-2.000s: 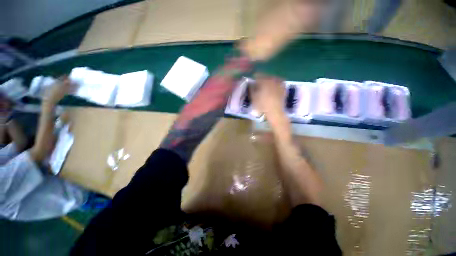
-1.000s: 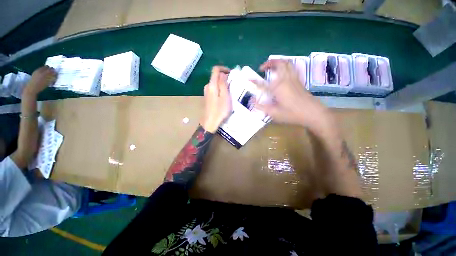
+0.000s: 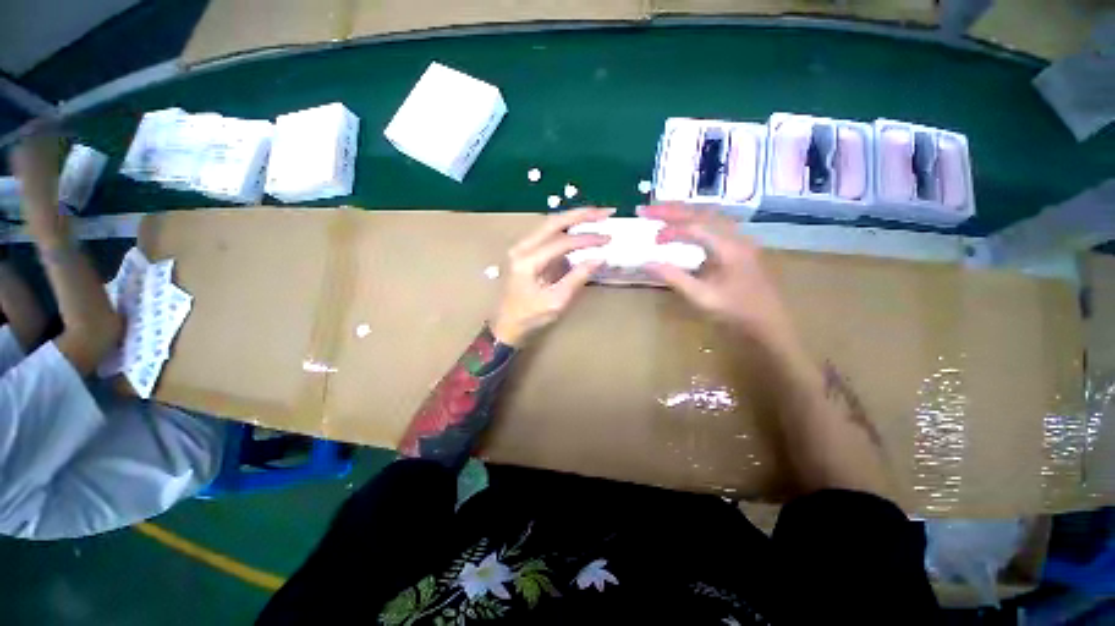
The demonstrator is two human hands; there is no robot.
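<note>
A white retail box (image 3: 636, 248) is held at the far edge of the cardboard ledge, one long narrow side towards me. My left hand (image 3: 550, 272) grips its left end, and my right hand (image 3: 715, 263) grips its right end. The fingers cover much of the box. Open boxes stand in a row on the belt to the right, each with pink parts (image 3: 790, 159) and a dark piece (image 3: 818, 159) in the middle. A closed white box (image 3: 445, 120) lies on the belt to the left.
More white boxes (image 3: 312, 152) lie on the green belt (image 3: 575, 92) at left. Small white dots (image 3: 554, 201) are scattered on belt and cardboard (image 3: 428, 263). A seated person's arm (image 3: 76, 287) is at left by a sticker sheet (image 3: 153, 320). A carton with clear plastic (image 3: 975, 553) is at lower right.
The open box cover with a picture and black strip no longer shows; the box is now held narrow side on. Small white dots have appeared on the belt. The neighbour's hand has moved left, off the boxes.
</note>
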